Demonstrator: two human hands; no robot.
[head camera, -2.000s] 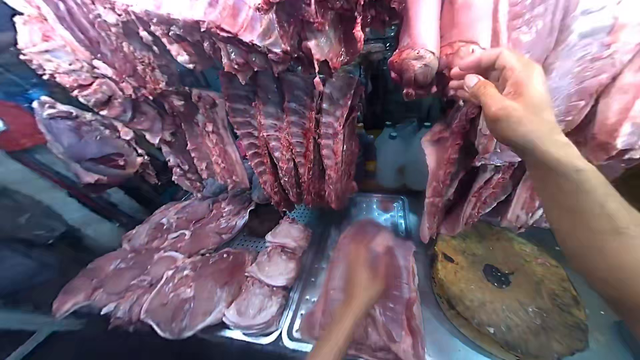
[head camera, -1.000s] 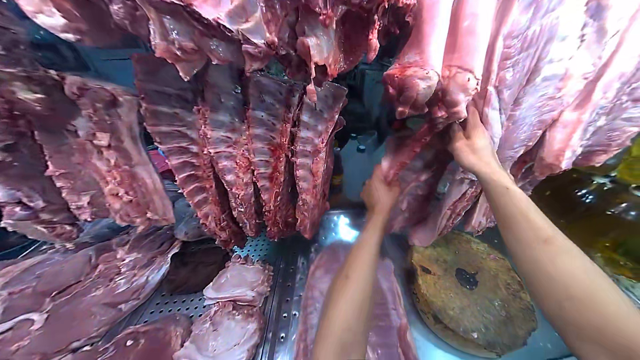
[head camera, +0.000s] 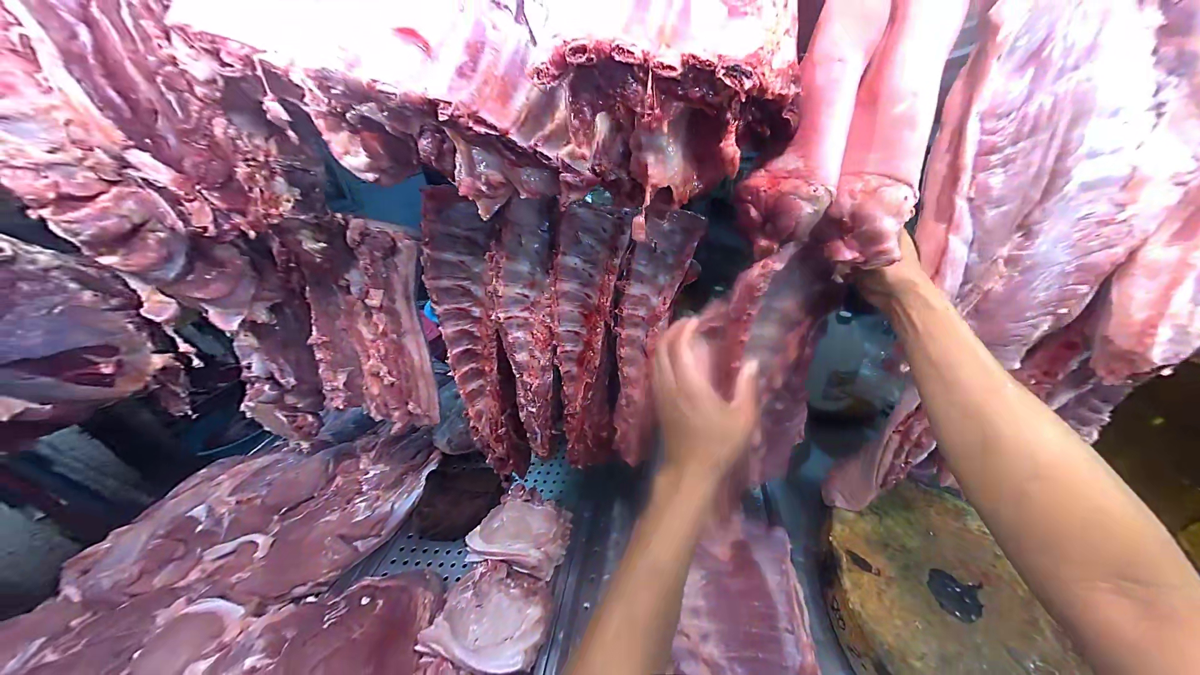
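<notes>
A slab of raw ribs hangs below two skinned leg pieces, right of centre, its lower part blurred. Against its left side lies my left hand, fingers spread and blurred; whether it grips the slab cannot be told. My right hand reaches up behind the leg joints, its fingers hidden by them. Several rib racks hang to the left of my left hand. Beneath my left forearm, a flat slab of meat lies on a metal tray.
A round chopping block stands at lower right. Large cuts and smaller pale pieces lie on perforated metal trays at lower left. A big side of meat hangs at right, and more cuts hang at upper left.
The rib slab has moved left from beside the hanging cuts on the right to beside the rib racks. My left hand, on the tray's meat two seconds ago, is now up at this slab.
</notes>
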